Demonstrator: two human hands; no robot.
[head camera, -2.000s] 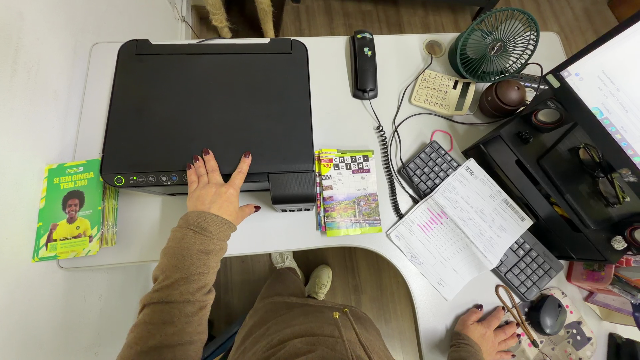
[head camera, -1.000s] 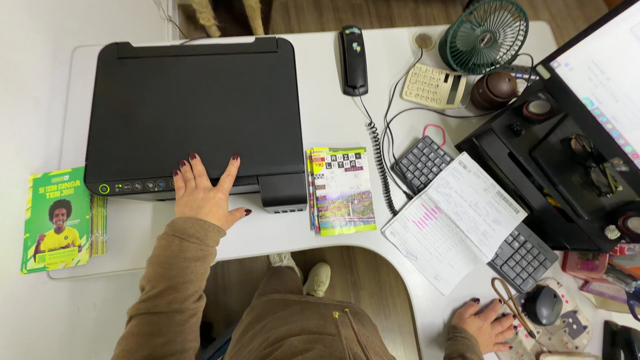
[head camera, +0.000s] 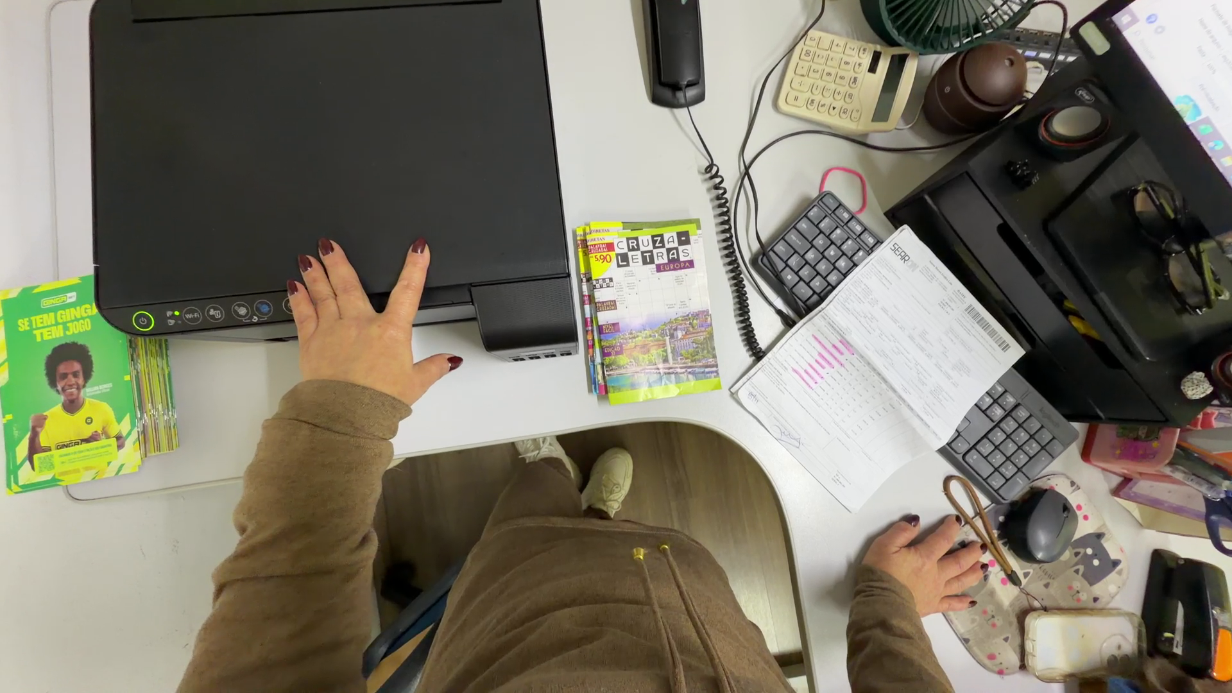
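My left hand (head camera: 358, 322) lies with fingers spread on the front edge of a black printer with a flat lid (head camera: 327, 154), its lit power button at the front left corner. My right hand (head camera: 926, 566) rests palm down, fingers apart, on the white desk and the edge of a cat-patterned mouse pad (head camera: 1088, 520). A dark computer mouse (head camera: 1039, 525) and a brown wrist strap (head camera: 974, 510) lie just beyond its fingertips. Printed papers with pink highlighting (head camera: 818, 414) lie partly over a grey keyboard (head camera: 818, 245). Neither hand holds anything.
Puzzle magazines (head camera: 659, 337) lie right of the printer, green leaflets (head camera: 67, 423) left. A corded handset (head camera: 677, 48), calculator (head camera: 847, 82), green fan (head camera: 948, 14) and brown round device (head camera: 975, 87) stand farther back. A black monitor stand (head camera: 1030, 212) holds glasses (head camera: 1174, 241). A stapler (head camera: 1186, 611) lies front right.
Both hands stay in about the same places, on the printer's front edge and beside the mouse. The view has shifted somewhat, and the printer's back edge is now near the top of the frame.
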